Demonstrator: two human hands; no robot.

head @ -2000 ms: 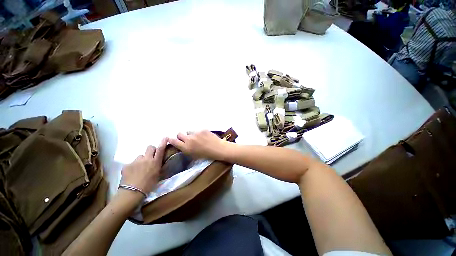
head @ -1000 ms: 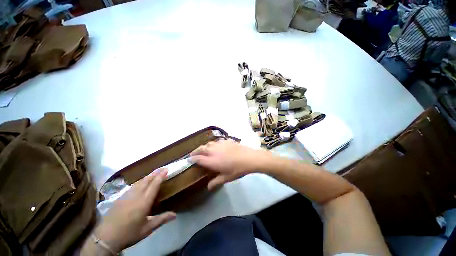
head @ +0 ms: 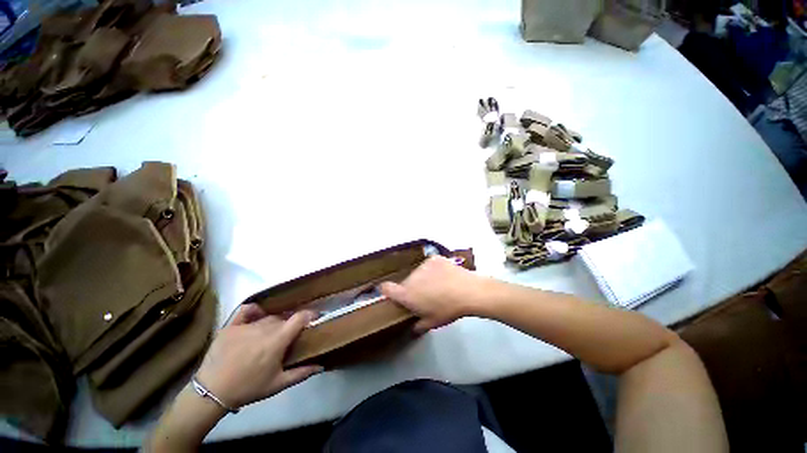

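A brown tote bag (head: 354,276) stands open on the white table in front of me, its long mouth facing up. White stuffing paper (head: 350,310) shows inside the mouth. My left hand (head: 252,356) holds the bag's left end, fingers over the rim. My right hand (head: 435,292) grips the near rim towards the right end, thumb at the inside. A small brown tab with a metallic piece (head: 458,259) sticks out at the right corner. The bag's lower front is partly hidden by my hands.
Limp brown bags (head: 106,265) lie at left, more (head: 115,62) at far left. Strap bundles (head: 553,190) and a white card stack (head: 635,263) lie at right. Two grey-beige bags (head: 557,19) stand at the far edge. Brown bags (head: 752,354) stand beyond the right edge.
My hands have gone from inside the bag's mouth to its left end and near rim. The paper has sunk lower inside, and the mouth stands open. The view has shifted too.
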